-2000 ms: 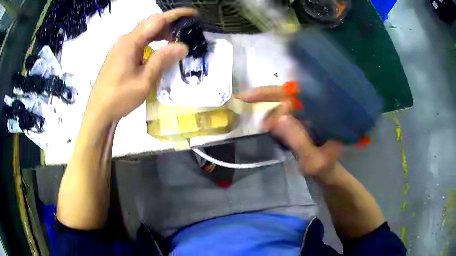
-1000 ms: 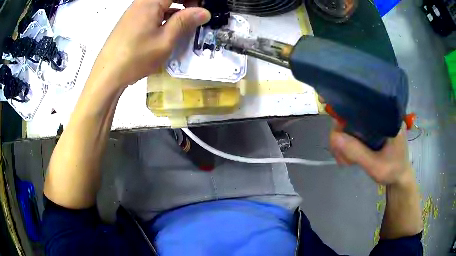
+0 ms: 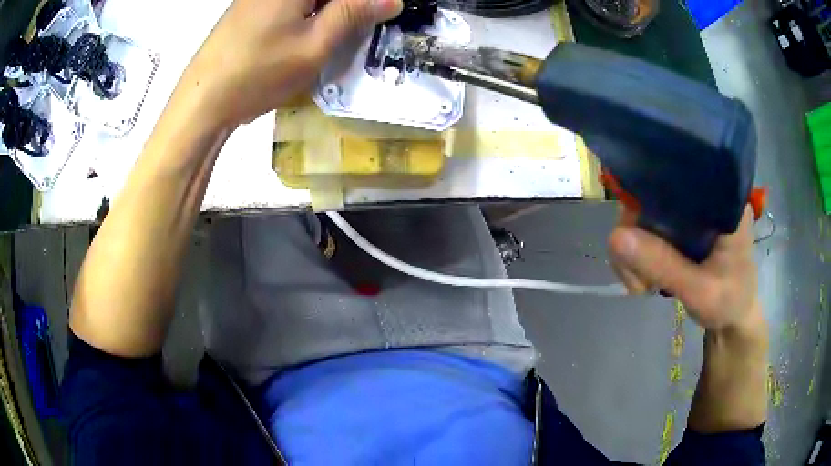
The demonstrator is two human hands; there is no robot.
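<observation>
A white square cover plate (image 3: 387,105) lies on the yellow-amber holding fixture (image 3: 383,162). My left hand (image 3: 305,45), partly cut off by the top edge, holds a black module (image 3: 421,13) at the plate's far side; dark leads run from it to the plate's centre. My right hand (image 3: 688,273) grips the dark blue-grey soldering gun (image 3: 651,127) by its handle. The gun's dirty metal barrel points left, with its tip over the plate's centre terminals. Whether the tip touches them cannot be told.
Black modules on white plates (image 3: 55,136) stand at the left on the white board (image 3: 246,173). Part of a black round grille (image 3: 510,5) and a round dish (image 3: 620,14) show at the top. A white cord (image 3: 437,276) hangs below the bench edge.
My right hand has turned the gun and brought its barrel from the right to the plate's centre. My left hand and the module have come down towards the plate. The view has shifted.
</observation>
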